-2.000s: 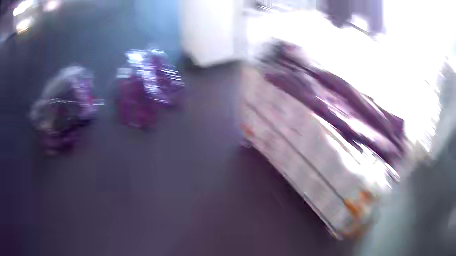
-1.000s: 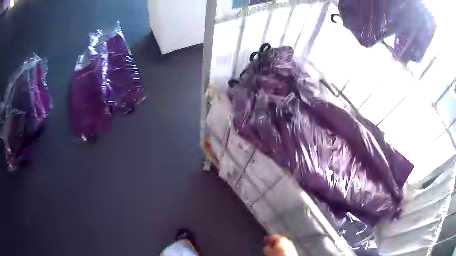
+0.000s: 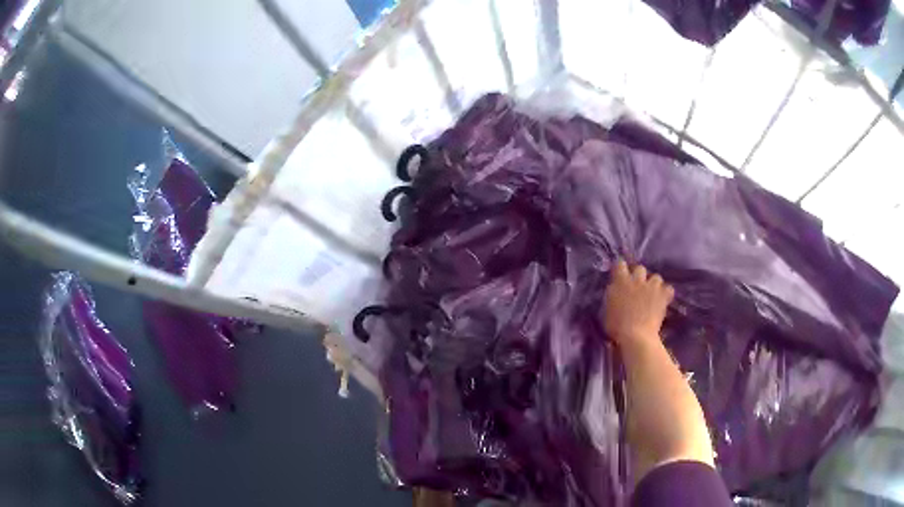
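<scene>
Purple bagged garments point(image 3: 476, 238) lie in a thick heap in the lined cage trolley, with several black hanger hooks point(image 3: 408, 163) along the left side. My right hand point(image 3: 638, 302) reaches in from the lower right. Its fingers are closed on the clear film of a bagged garment point(image 3: 634, 203) on top, and creases spread from the fingertips. A small skin-toned patch point(image 3: 433, 497) at the bottom edge, under the garments' lower left, looks like part of my left hand or arm. Its fingers are hidden.
The cage's curved rail point(image 3: 119, 272) crosses the left side, with a white liner point(image 3: 307, 223) inside the bars. Beyond it, bagged garments point(image 3: 188, 347) and another narrow one point(image 3: 94, 381) lie on the dark floor. Dark purple items point(image 3: 699, 15) hang at the top right.
The view has moved closer over the trolley. My right hand has come onto the heap and taken hold of film. The trolley and its heap now fill more of the picture.
</scene>
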